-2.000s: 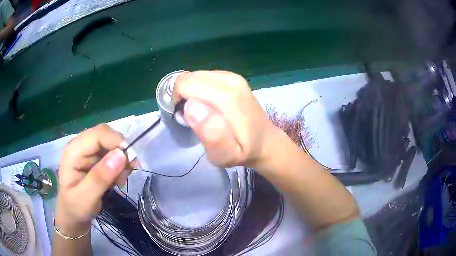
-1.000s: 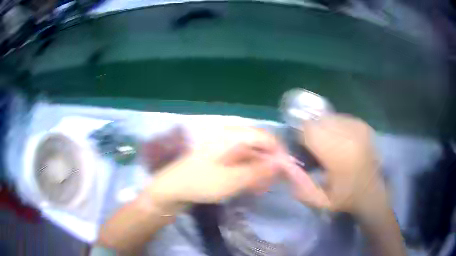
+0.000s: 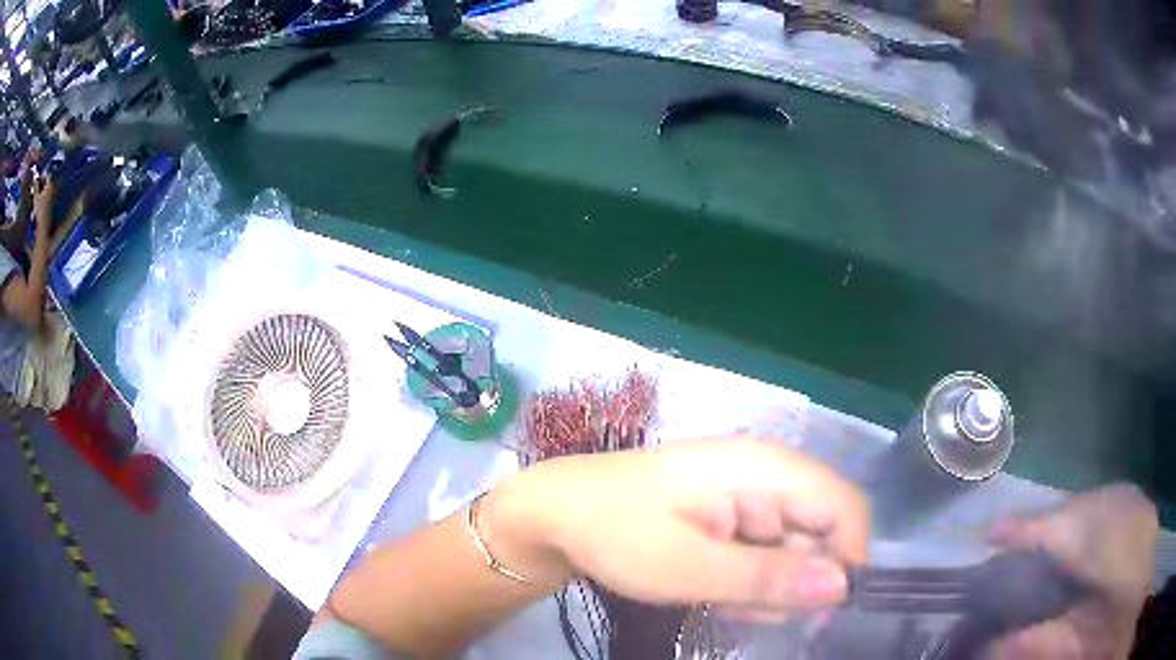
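Note:
My left hand (image 3: 696, 529), with a thin bracelet, is at the lower centre. Its thumb and fingers close on the left end of a dark sleeve-like strip (image 3: 916, 591). My right hand (image 3: 1096, 567), blurred at the lower right, grips the strip's other end, a bunched black part. The strip is stretched roughly level between them. Thin silver metal bands (image 3: 722, 634) show partly below my left hand, cut off by the bottom edge. Dark wires (image 3: 583, 621) lie beside them. Reddish-copper wire ends (image 3: 593, 413) show behind my left wrist.
An upright silver can (image 3: 967, 426) stands just behind my hands. Dark-handled cutters (image 3: 439, 366) lie on a green spool (image 3: 454, 393). A cream fan (image 3: 281, 402) and clear film (image 3: 194, 290) are left. Dark curved pieces (image 3: 722, 111) lie on the green belt (image 3: 774, 232). A person (image 3: 32, 303) is far left.
The view has swung left, bringing the fan, spool and far-left person into sight. My hands now appear at the lower right, stretching a dark strip; two seconds ago they held a thin dark piece.

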